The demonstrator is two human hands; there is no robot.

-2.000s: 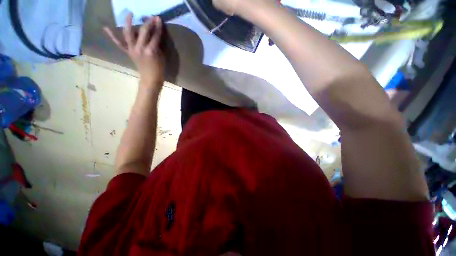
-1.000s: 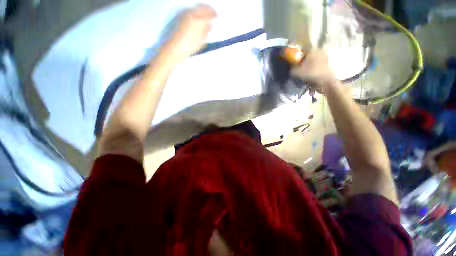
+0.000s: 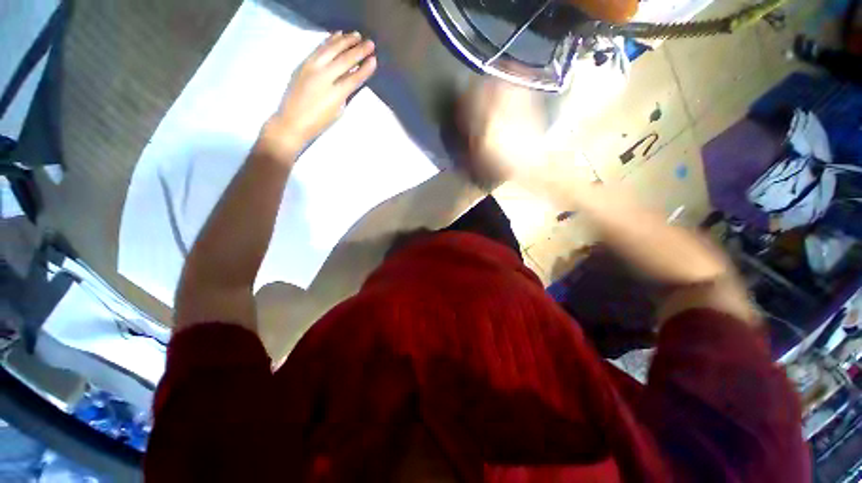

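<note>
A white garment panel (image 3: 227, 160) lies on the grey-brown pressing cover (image 3: 104, 113), with a thin curved grey line near its left end. My left hand (image 3: 321, 85) rests on the panel near its upper edge, fingers slightly apart, gripping nothing visible. My right hand (image 3: 501, 127) is strongly blurred over the panel's right side, just below the iron; its fingers cannot be made out. The steam iron (image 3: 506, 38) is at the top edge, partly cut off, its dark soleplate with a pale rim showing. Its orange handle (image 3: 610, 8) is free of my hands.
A yellow-green hose (image 3: 709, 28) runs from the iron to the upper right. The pale table (image 3: 652, 113) has dark scraps on it. More white pieces (image 3: 104, 330) lie at lower left. Blue plastic (image 3: 104, 415) is at the bottom left. Dark and purple cloth (image 3: 737, 170) lies at right.
My right hand has left the iron's handle and moved left. The iron now sits apart from it. The dark band seen across the white panel no longer shows. The view has shifted.
</note>
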